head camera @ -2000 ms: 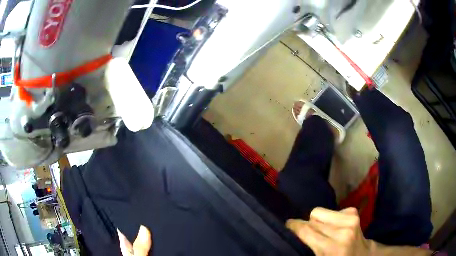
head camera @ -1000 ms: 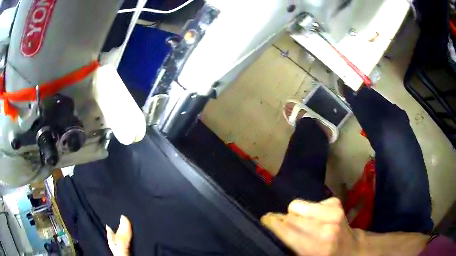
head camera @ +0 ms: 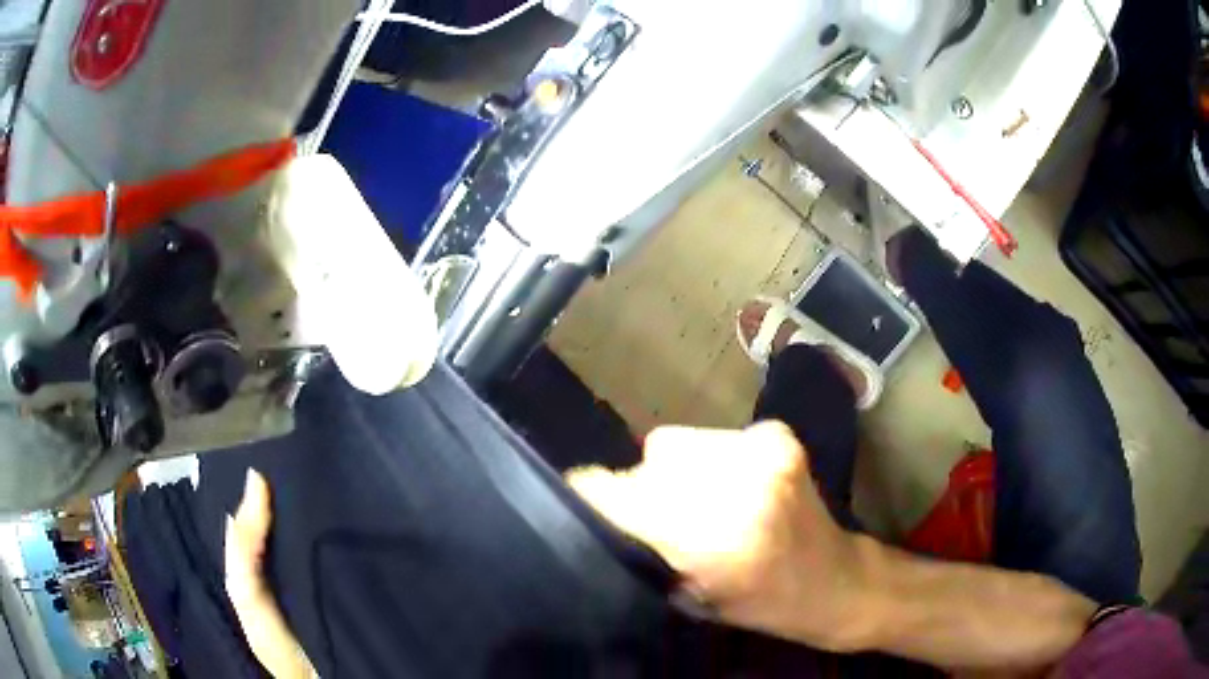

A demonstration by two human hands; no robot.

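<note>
A black padded panel point(head camera: 411, 531) runs from under the sewing machine head down to the bottom edge, with a slightly shinier strip along its right edge. My right hand point(head camera: 723, 511) is closed on this edge, with the fingers curled. My left hand point(head camera: 249, 570) lies against the panel at the lower left. Only a narrow part of it shows, so its grip is unclear. The machine head point(head camera: 159, 305) has dark tension knobs and an orange-red cloth. The needle is not visible.
The machine arm and stand point(head camera: 636, 120) cross the top. A blue surface point(head camera: 404, 153) shows behind. A foot pedal point(head camera: 855, 308) lies on the floor by my sandalled foot. A black crate point(head camera: 1147, 265) stands right; red material point(head camera: 961, 511) lies between my legs.
My right hand has moved up and left along the panel edge, nearer the machine head. My left hand has moved up and left. The panel has shifted, and a raised outline now shows on it.
</note>
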